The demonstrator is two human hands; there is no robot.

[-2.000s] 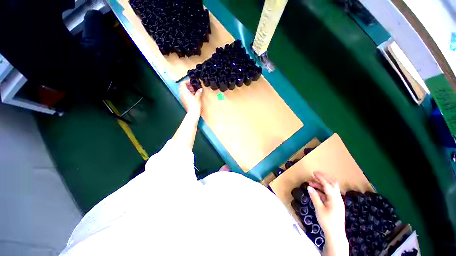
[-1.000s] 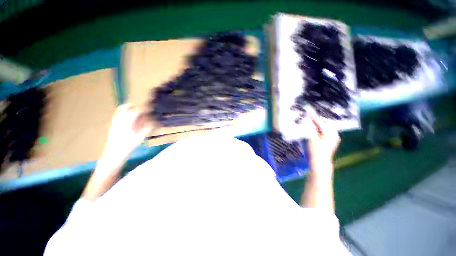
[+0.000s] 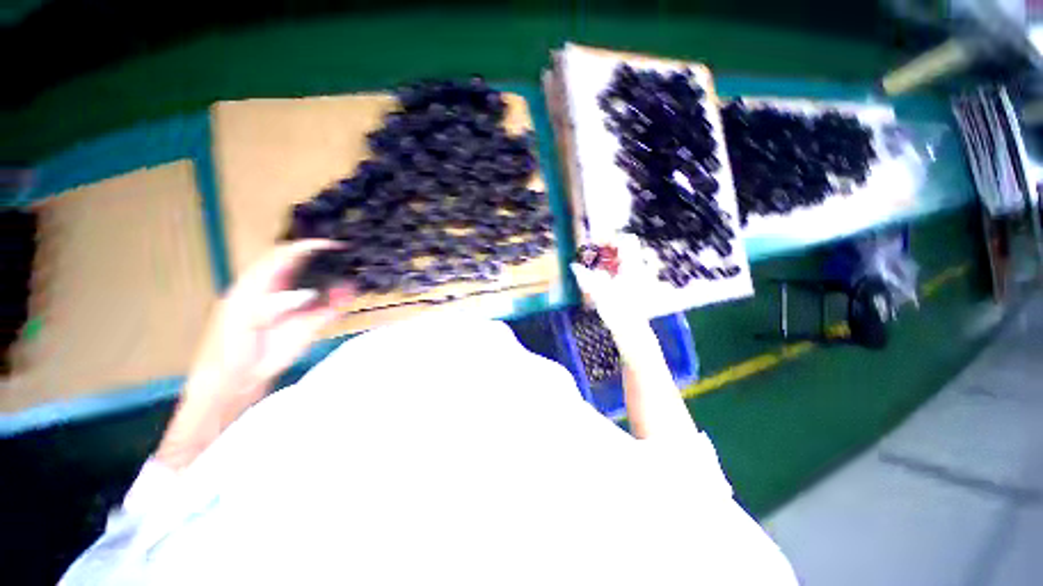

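Observation:
Many black barrels [image 3: 440,189] lie massed on the tan cardboard sheet [image 3: 269,143]. My left hand [image 3: 257,321] is at the heap's lower left, fingers curled around a black barrel [image 3: 315,270]; blur hides the exact grip. Black rings [image 3: 669,155] lie in a loose heap on the white-topped board [image 3: 589,137], right of the barrels. My right hand [image 3: 606,286] is at that board's lower left edge. Its fingertips show reddish patches, with small dark pieces between them, likely rings.
Another cardboard sheet [image 3: 120,269] is at the left, with dark pieces at its far end and a green mark [image 3: 33,330]. A white sheet [image 3: 898,172] with more dark parts is at the right. A blue crate [image 3: 683,355] sits below the teal bench edge.
The view has swung along the bench, so the boards now show further left. My right hand has moved left to the white-topped board's left edge. My left hand has reached onto the barrel heap.

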